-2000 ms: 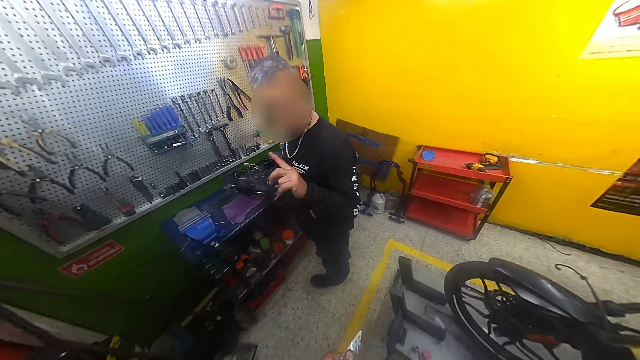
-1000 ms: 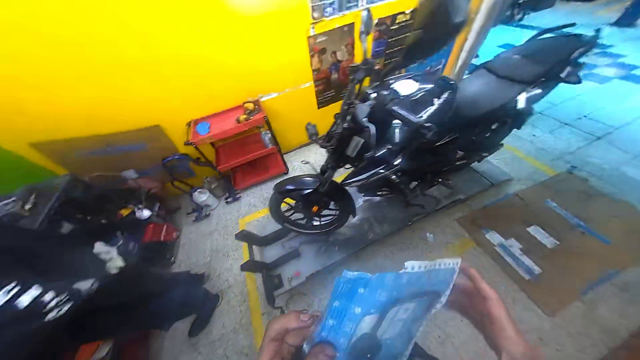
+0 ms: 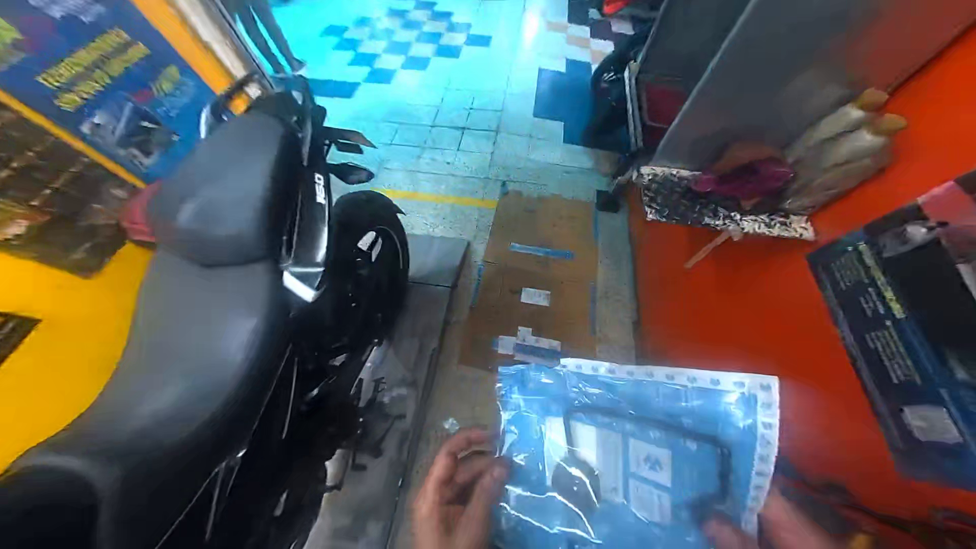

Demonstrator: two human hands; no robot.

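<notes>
A clear and blue plastic packet (image 3: 637, 457) with a white printed edge is held up at the bottom centre-right. Through its film show a thin dark bent part and a dark rounded piece. My left hand (image 3: 461, 492) grips its left edge between thumb and fingers. At the packet's lower right corner, my right hand (image 3: 762, 522) holds on, blurred and partly cut off by the frame. To the left of both hands stands a black motorcycle (image 3: 221, 320), its seat towards me and its rear wheel farther off.
The motorcycle stands on a grey metal platform (image 3: 427, 305). Flattened cardboard (image 3: 534, 267) with tape lies on the floor. Along the orange wall (image 3: 709, 320) are a shelf (image 3: 724, 221) with bottles and a dark poster (image 3: 900, 335). A person's legs (image 3: 267, 34) show at the top left.
The view has swung far to the right, from the tool wall to the motorcycle's rear. Both hands held the packet one second ago and still do. The person by the tools is out of view.
</notes>
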